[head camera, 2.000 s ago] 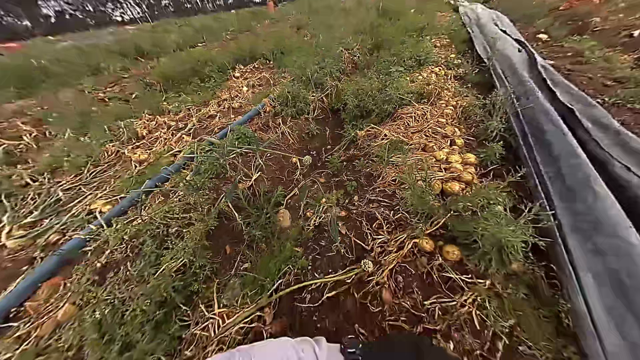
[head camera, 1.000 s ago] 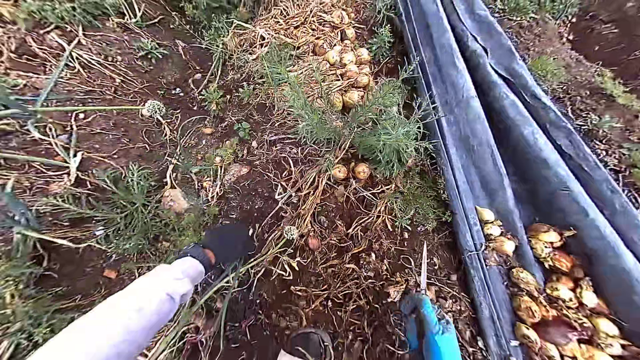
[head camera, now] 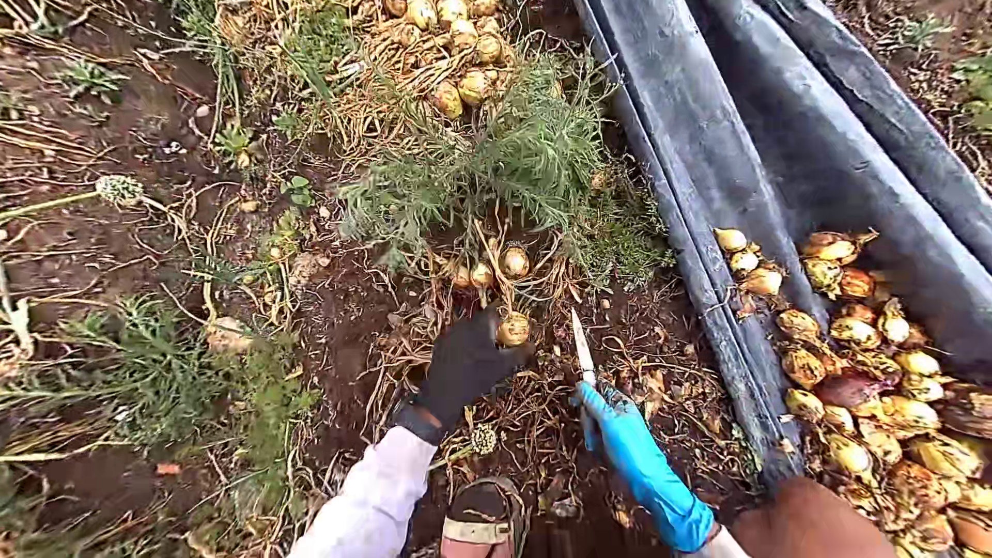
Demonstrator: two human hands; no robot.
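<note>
My left hand (head camera: 473, 358), in a black glove, is at an onion (head camera: 513, 329) with dry stalks attached; its fingers lie around the bulb's left and lower side, and whether they grip it is unclear. My right hand (head camera: 620, 422), in a blue glove, is closed on a knife (head camera: 582, 346) whose blade points up and away. Just beyond the left hand, a few onions (head camera: 515, 262) lie on the soil under a feathery green weed (head camera: 535, 159). A larger row of onions (head camera: 463, 35) with dried tops lies farther up.
A dark fabric sheet (head camera: 736, 155) runs along the right, with many trimmed onions (head camera: 876, 418) heaped on it. My sandalled foot (head camera: 482, 519) and bare knee (head camera: 810, 523) are at the bottom edge. Weeds (head camera: 147, 387) and an onion flower head (head camera: 118, 190) lie at left.
The view has moved closer to the ground. My left hand has gone from the soil at left to the onion, and my right hand with the knife has come further into view.
</note>
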